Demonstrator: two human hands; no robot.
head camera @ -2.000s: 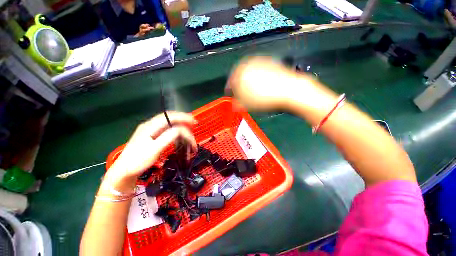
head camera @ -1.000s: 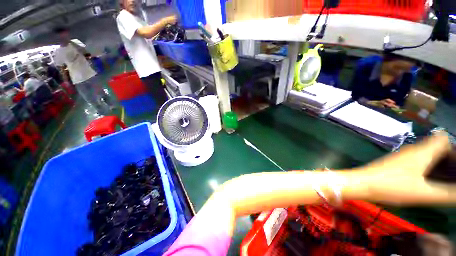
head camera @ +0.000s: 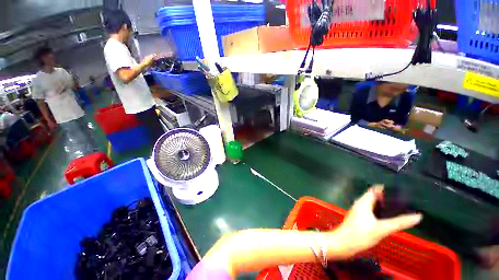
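The red perforated basket (head camera: 432,252) lies at the lower right on the green bench, with dark black units (head camera: 355,269) inside. My left hand (head camera: 364,227) is over the basket with thumb and fingers spread. A dark blur shows between its fingers; I cannot tell whether it is a held unit. My left forearm hides part of the basket. A blurred, skin-coloured patch at the lower right edge seems to be part of my right hand (head camera: 488,258), cut off; its grip cannot be seen.
A deep blue bin (head camera: 71,205) heaped with black units (head camera: 128,243) stands left. A white fan (head camera: 186,164), green clip fan (head camera: 306,97) and papers (head camera: 377,143) are on the bench. Two people (head camera: 128,76) stand behind; another sits opposite (head camera: 380,109). Baskets rest on the overhead shelf (head camera: 262,61).
The view has swung left from above the basket, then slightly back and up. My left hand now shows nearer the basket's middle with fingers spread; the dark thing it held one second ago is unclear now.
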